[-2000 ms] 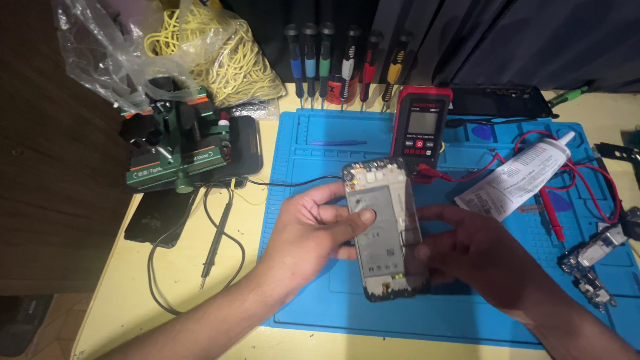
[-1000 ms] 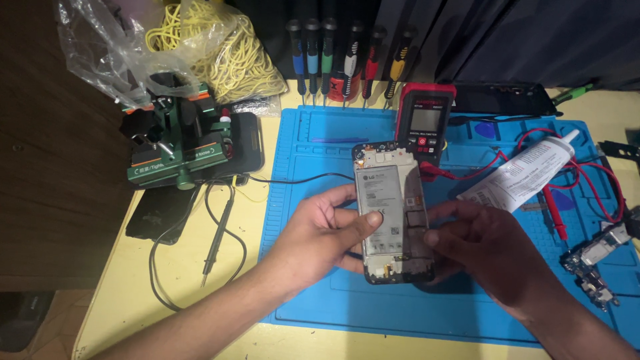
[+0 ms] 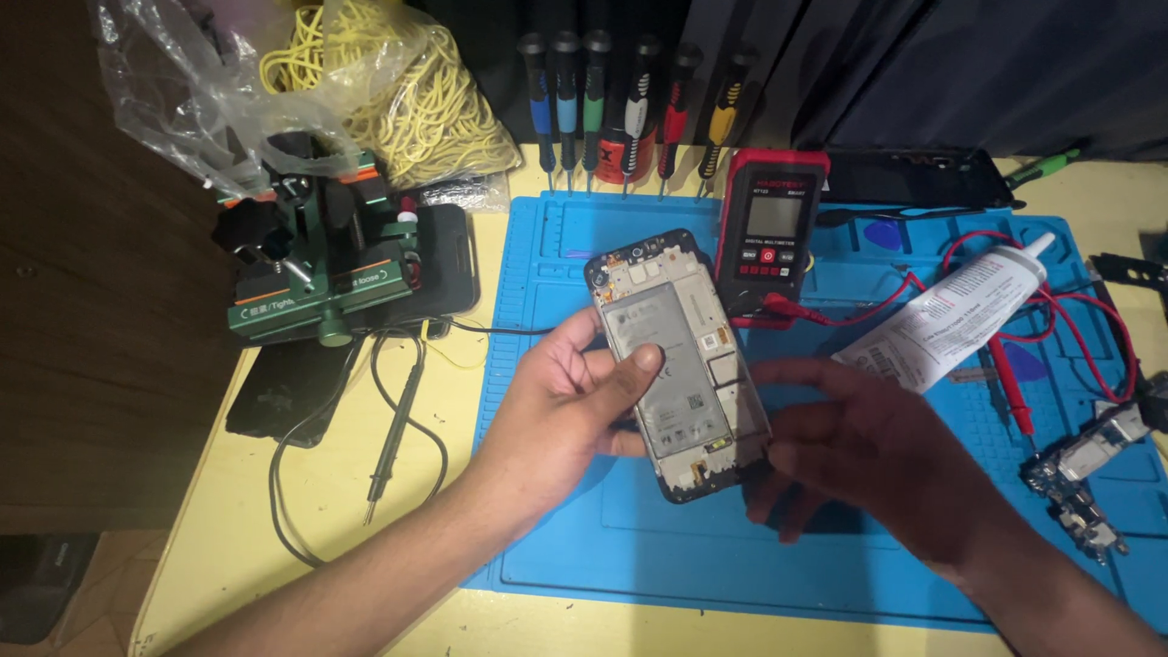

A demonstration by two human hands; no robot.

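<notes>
An opened smartphone frame point(image 3: 730, 365) is held tilted above the blue silicone repair mat point(image 3: 639, 557), its inner side facing up. A grey battery point(image 3: 680, 401) sits in it. My left hand point(image 3: 584, 392) grips the frame's left edge, thumb lying on the battery and fingers behind. At the lower right edge is my right hand point(image 3: 849, 447), in shadow, its fingers spread beside the frame; whether they touch it is hard to tell. Just behind the phone stands a red and black digital multimeter point(image 3: 771, 237).
Several precision screwdrivers point(image 3: 595, 109) stand at the back. Left are a green clamp fixture point(image 3: 319, 292), a black test probe point(image 3: 392, 438) and a bag of yellow cord point(image 3: 429, 109). Right lie a white tube point(image 3: 949, 310), a red probe point(image 3: 1011, 388) and a circuit board point(image 3: 1081, 484).
The phone frame has tilted in my left hand, its top end now leaning further left. My right fingers have spread apart near its lower right edge.
</notes>
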